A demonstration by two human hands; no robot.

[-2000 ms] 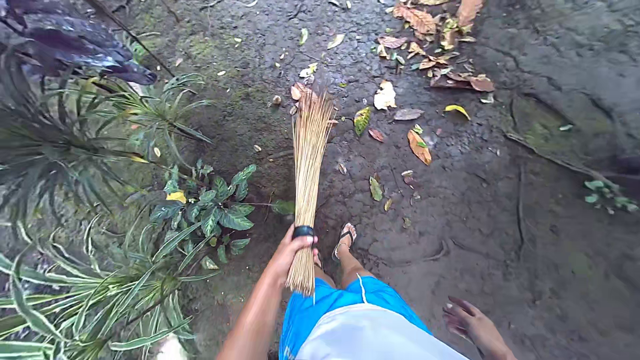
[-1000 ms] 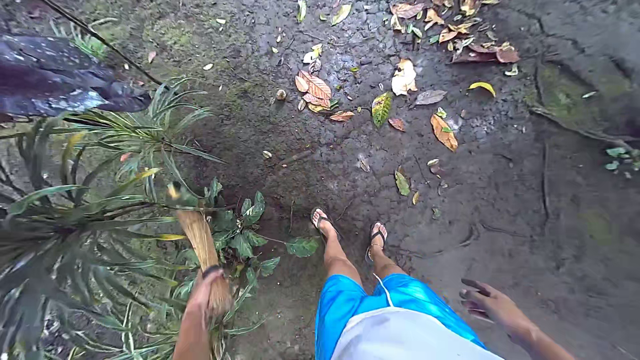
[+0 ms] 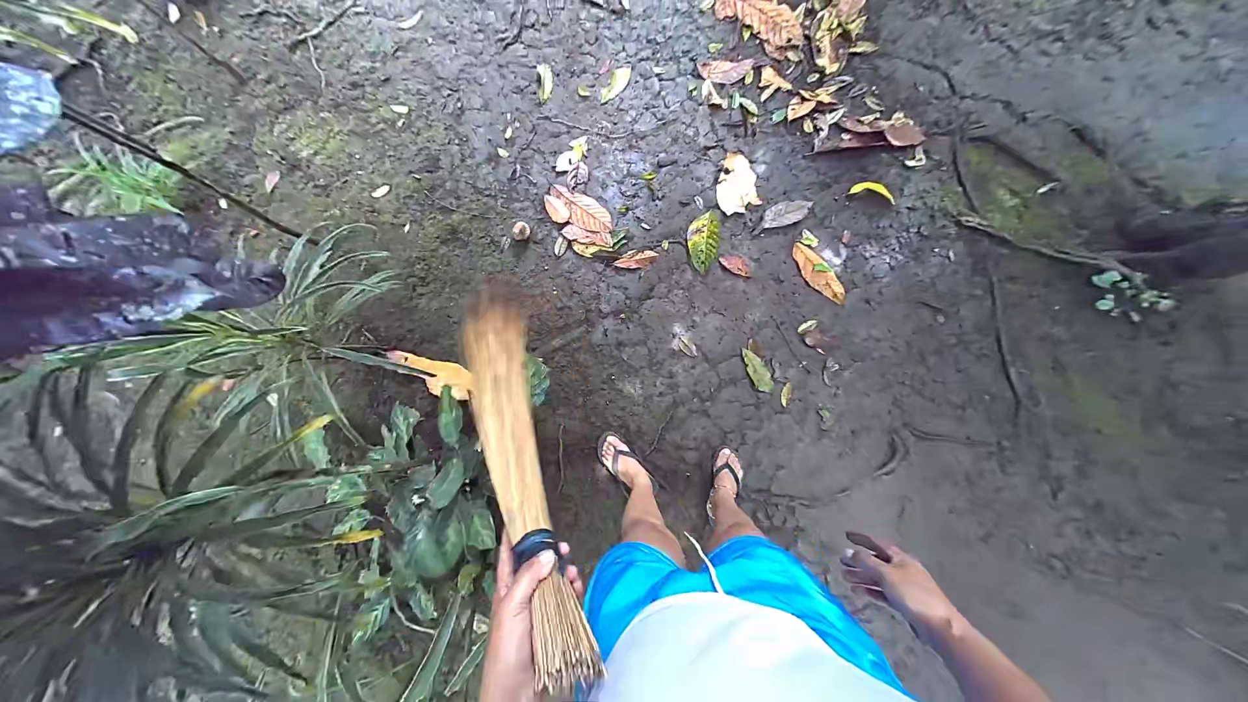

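My left hand grips a stick broom, a bundle of thin tan sticks, at its dark binding. The cut stick ends point toward my body and the sweeping end points away, blurred, above the soil. Just left of that end lies a yellow-orange leaf by the plants. Off to the right of my blue shorts, my right hand hangs empty with its fingers apart. Fallen leaves lie on the ground ahead of my sandalled feet.
Striped long-leaved plants and a broad-leaved green plant border the left side. A dark, rough object juts in at the left edge. More dry leaves are heaped at the top. Thin roots cross the damp soil at right.
The broom, over the left plants one second ago, has swung right, toward my feet. My left hand still grips it. My right hand stays at my right side, empty.
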